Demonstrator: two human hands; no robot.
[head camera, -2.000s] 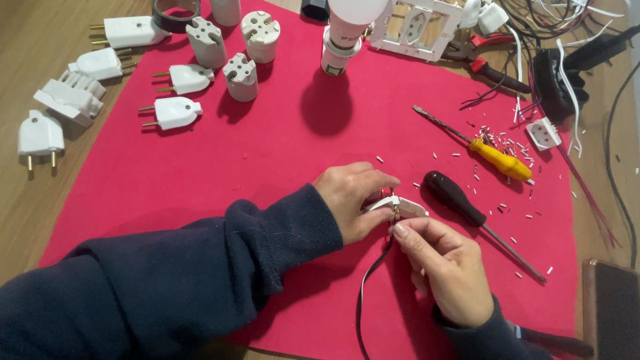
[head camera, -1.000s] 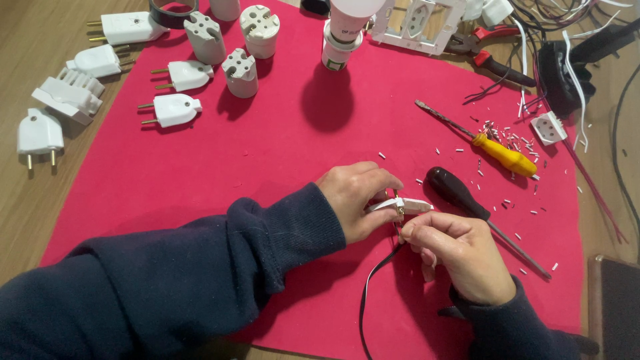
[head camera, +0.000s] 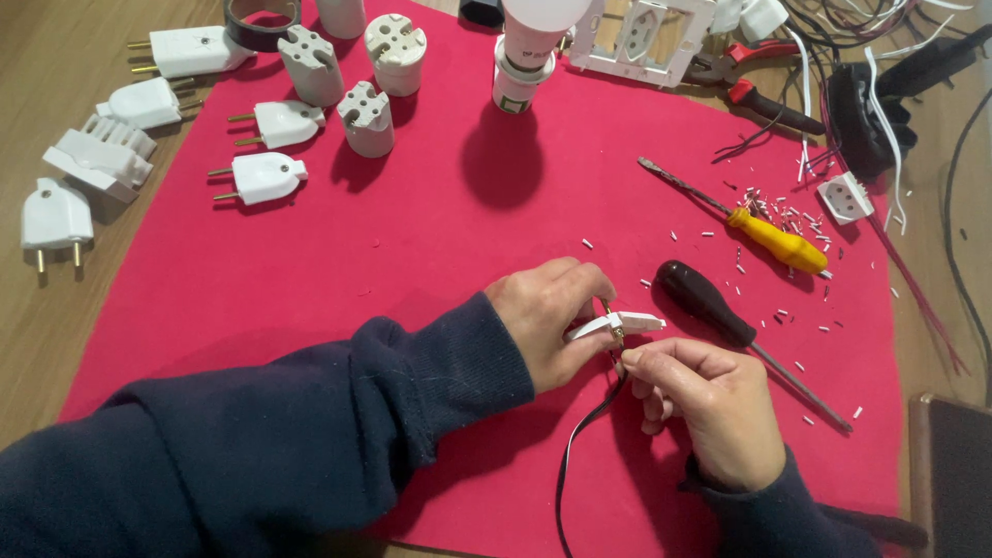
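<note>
Over the red mat (head camera: 403, 287), my left hand (head camera: 546, 318) grips an opened white plug casing (head camera: 637, 321) with brass pins and terminals between its parts. The fingertips and thumb of my right hand (head camera: 705, 403) pinch a thin black and white cable (head camera: 570, 449) just below the brass terminal. The cable hangs down toward the mat's near edge. Whether its bare wire sits inside the terminal cannot be told. A black-handled screwdriver (head camera: 705, 304) lies just beyond my right hand, and a yellow-handled screwdriver (head camera: 775, 242) lies farther off.
White plugs (head camera: 267, 178) and lamp sockets (head camera: 366, 120) stand or lie at the upper left. A bulb in a holder (head camera: 523, 74) stands at the back. Red-handled pliers (head camera: 763, 93), loose wires, a socket module (head camera: 845, 198) and insulation scraps are at the right. A phone-like dark object (head camera: 953, 473) lies lower right.
Both hands stay near the same place on the plug and cable. The fingers of my right hand have shifted slightly around the cable below the terminal.
</note>
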